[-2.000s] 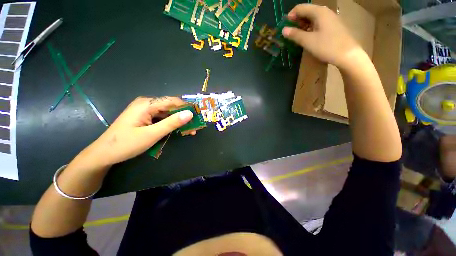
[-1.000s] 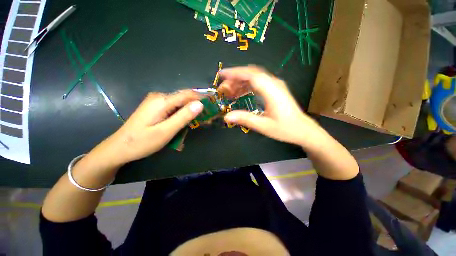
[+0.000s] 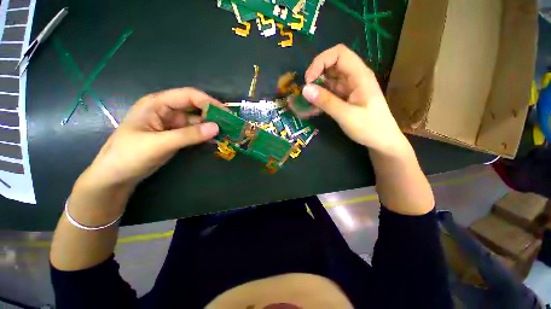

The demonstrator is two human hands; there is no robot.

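My left hand (image 3: pixel 158 124) pinches a green board panel (image 3: pixel 266 146) by its left end between thumb and fingers. The panel is tilted down to the right, with orange flex tails below its edge. My right hand (image 3: pixel 345 99) pinches a small circuit board (image 3: pixel 304 105) with a blurred orange tail, up and right of the panel and apart from it. Small separated boards (image 3: pixel 258 111) lie on the dark green mat (image 3: pixel 175 193) behind and partly under the held panel. A loose flex piece (image 3: pixel 254 81) lies just beyond them.
A pile of panels (image 3: pixel 275 15) lies at the far side. Waste rails (image 3: pixel 90 81) are crossed at left, with more waste rails (image 3: pixel 371 30) near the open carton (image 3: pixel 411 78) at right. Tweezers (image 3: pixel 43 37) rest by the label sheet (image 3: pixel 13 127) at far left.
My right hand has come from the far right side to the middle and now holds a small board. My left hand's panel has been raised and turned into fuller view.
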